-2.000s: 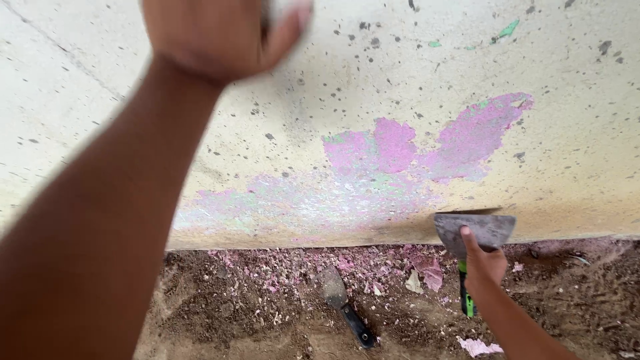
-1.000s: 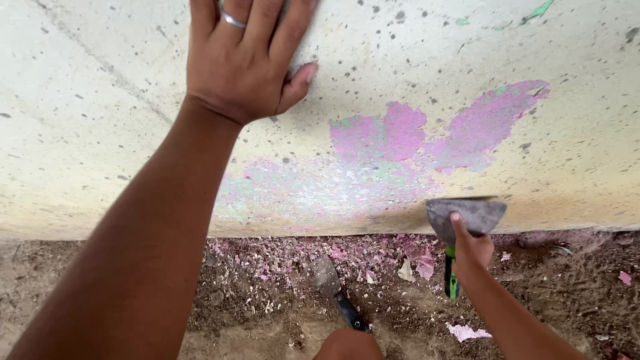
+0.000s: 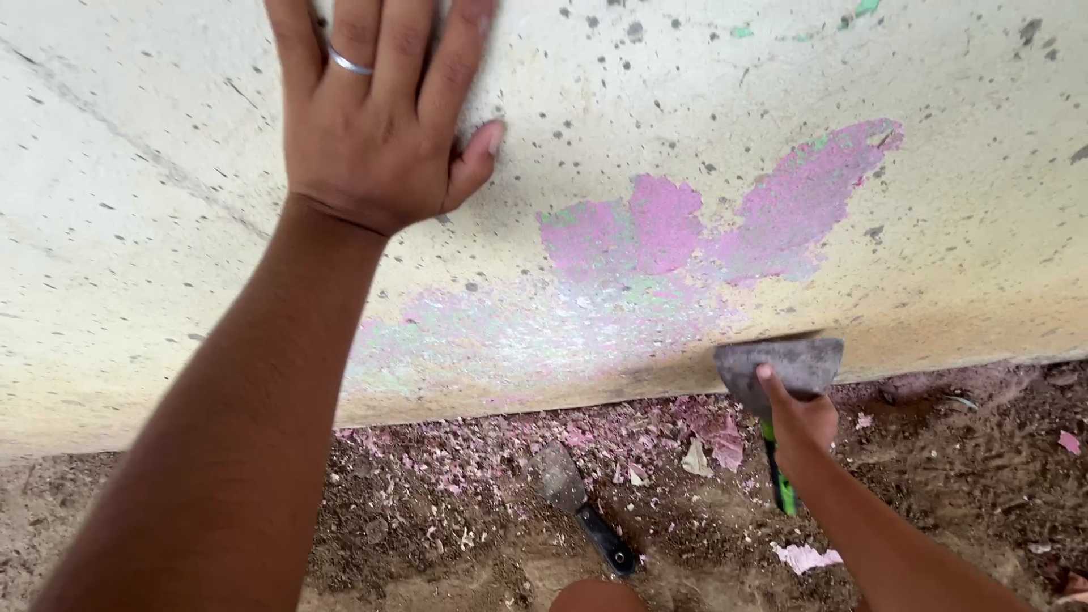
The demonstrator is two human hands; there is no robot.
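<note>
My left hand, with a ring on one finger, is spread against the pale, speckled wall. In my right hand is a wide putty knife with a green and black handle. Its broad edge is at the lower part of the wall, right of a worn patch where pink and green paint shows. A second, narrower putty knife with a black handle lies on the soil below, touched by neither hand.
Bare soil runs along the foot of the wall. Pink and pale paint flakes are scattered over it, with a larger pink piece nearer me. My knee shows at the bottom edge.
My left hand, blurred and partly out of view two seconds ago, is now planted on the wall. The wide putty knife remains low on the wall in my right hand.
</note>
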